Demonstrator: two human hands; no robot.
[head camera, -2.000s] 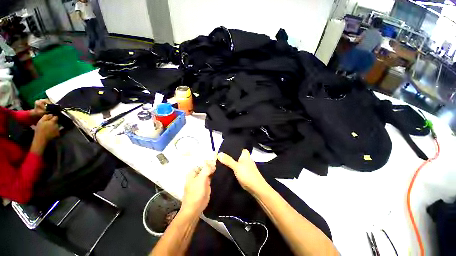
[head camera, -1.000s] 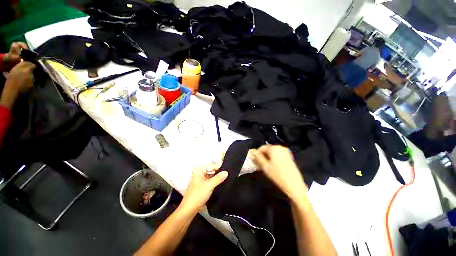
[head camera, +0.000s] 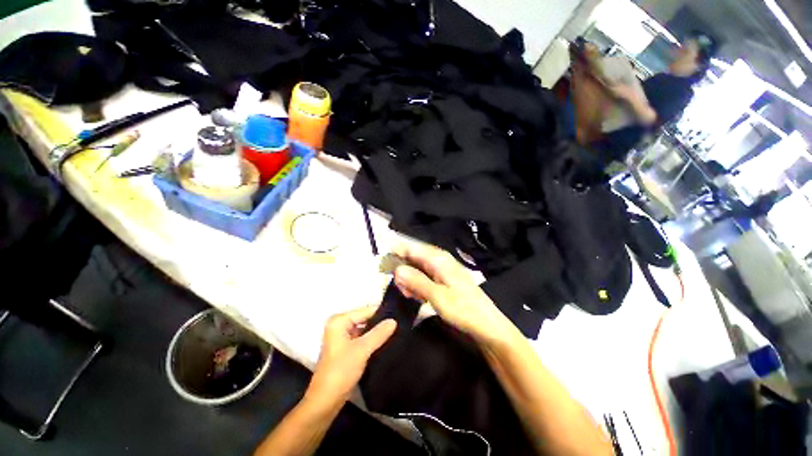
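Observation:
My left hand (head camera: 349, 349) pinches a black strap (head camera: 402, 305) between thumb and fingers. My right hand (head camera: 438, 283) grips a small flat grey-brown piece (head camera: 390, 262) at the strap's upper end; its fingertips partly hide both. The black garment piece (head camera: 436, 378) hangs below and between my hands over the table edge, with a thin white cord (head camera: 445, 424) across its lower part. Thin dark snips (head camera: 613, 433) lie at the lower right, cut by the picture's edge.
A black garment pile (head camera: 445, 169) fills the back. A blue basket (head camera: 254, 224) with containers, a tape roll (head camera: 314, 232) and a dark stick (head camera: 369, 228) lie left. An orange hose (head camera: 654, 356) crosses right. A bin (head camera: 218, 392) stands below. A person (head camera: 659, 93) is behind.
My right hand has come to the strap's upper end and now holds the grey-brown piece, which lay on the table before. The view has shifted. A person is now nearer behind the pile.

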